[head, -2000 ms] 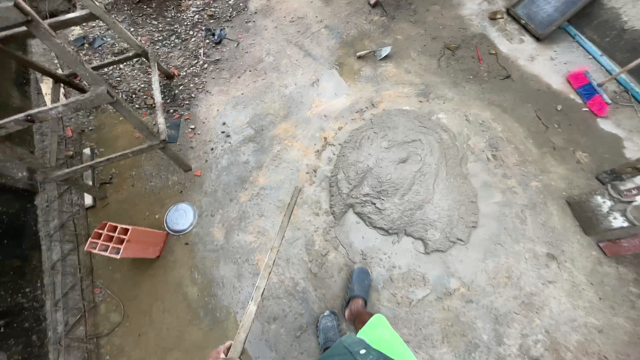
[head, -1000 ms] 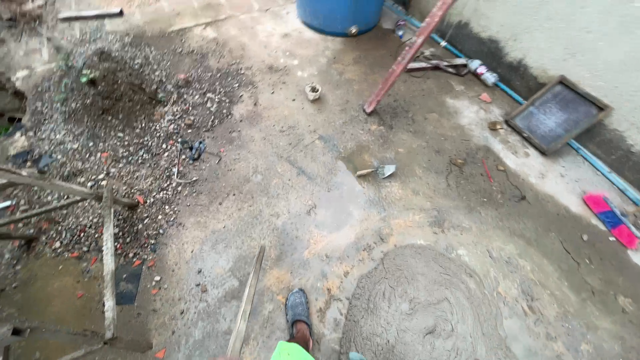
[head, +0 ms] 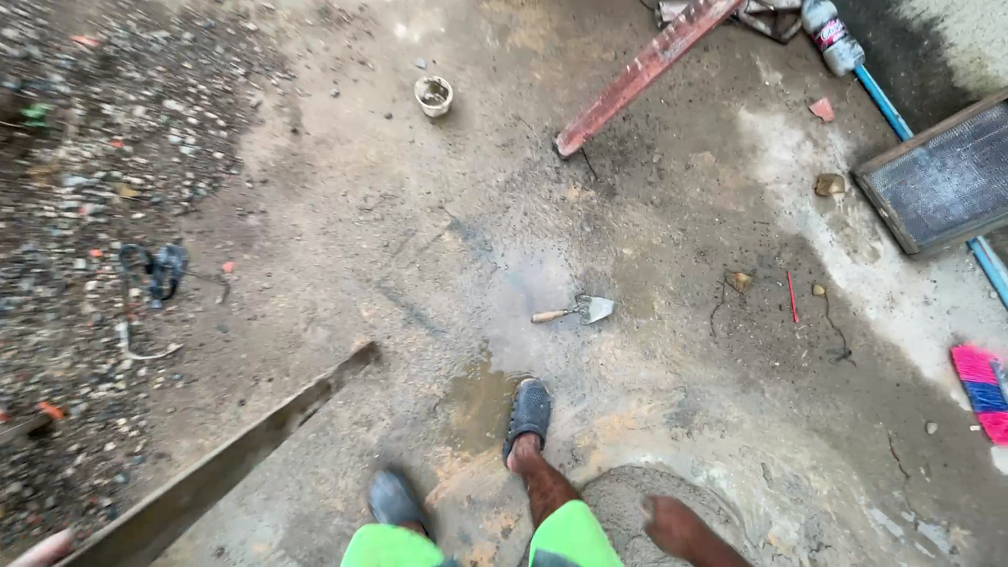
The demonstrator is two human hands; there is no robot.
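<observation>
My left hand (head: 49, 548) shows only in part at the bottom left corner, at the lower end of a long wooden board (head: 228, 453) that slants up to the right. My right hand (head: 669, 524) is at the bottom, over a round pile of wet mortar (head: 630, 488); it is blurred, and nothing is seen in it. A pointing trowel (head: 575, 309) with a wooden handle lies on wet concrete ahead of my feet, its blade to the right.
Gravel (head: 87, 181) spreads at the left. A small pot (head: 433, 95) stands ahead, near a red wooden beam (head: 638, 79). At the right are a framed mesh sieve (head: 941, 177), a blue pipe (head: 883, 102) and a pink and blue broom head (head: 980, 394).
The view has moved forward across the floor. My right hand has come into view at the bottom. The trowel and the mortar pile now appear nearer to my feet and lower edge.
</observation>
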